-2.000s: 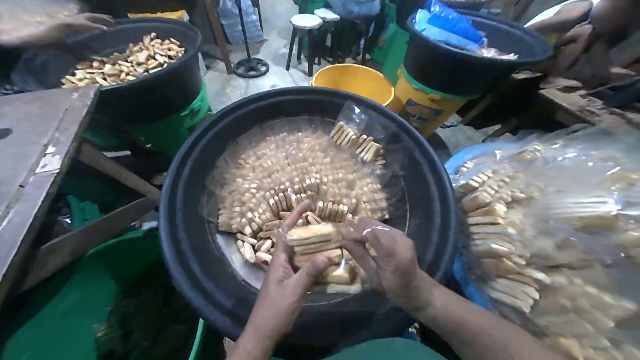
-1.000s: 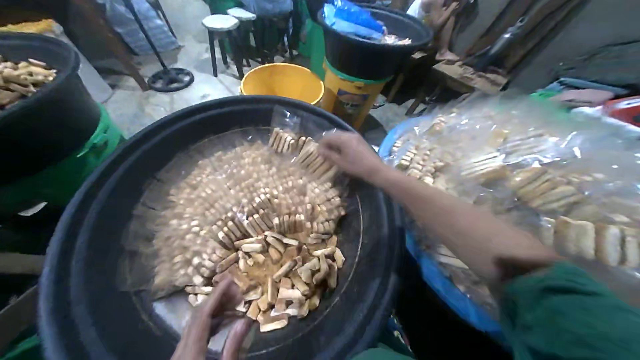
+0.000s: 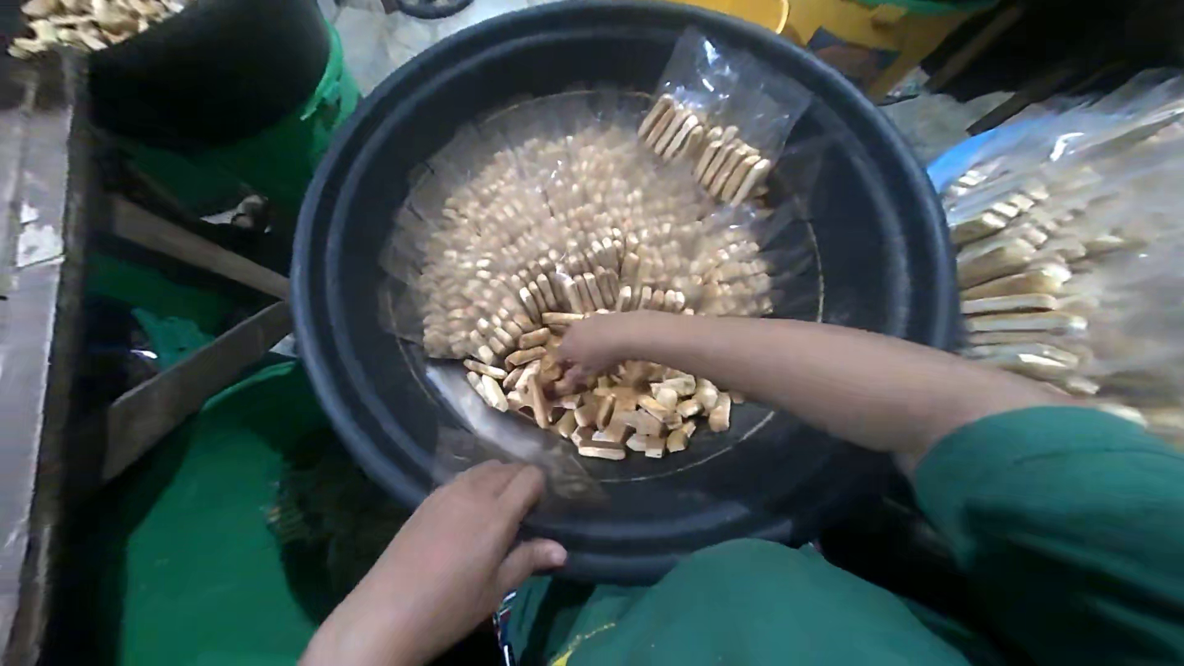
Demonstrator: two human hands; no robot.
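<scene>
A large black round tub (image 3: 879, 222) holds many filled clear plastic packets (image 3: 573, 203) fanned out in overlapping rows. In front of them lie loose toasted bread sticks (image 3: 638, 425). My right hand (image 3: 601, 347) reaches down among the loose pieces, its fingertips partly hidden, so a grip cannot be made out. At the near left rim, my left hand (image 3: 481, 536) is at a clear plastic bag (image 3: 518, 453); whether its fingers pinch the bag is unclear. Another filled packet (image 3: 708, 139) leans at the tub's upper right.
To the right, more bagged bread sticks (image 3: 1027, 305) are heaped in a blue-edged container. A wooden table edge (image 3: 42, 370) and a green tub (image 3: 203, 527) stand at left. Behind are a black tub with loose pieces (image 3: 222, 74) and a yellow container (image 3: 768, 11).
Two seconds ago both hands held a stack of bread sticks. One second ago my right hand was at the packets at the upper right; now it is in the loose pieces. The view has shifted.
</scene>
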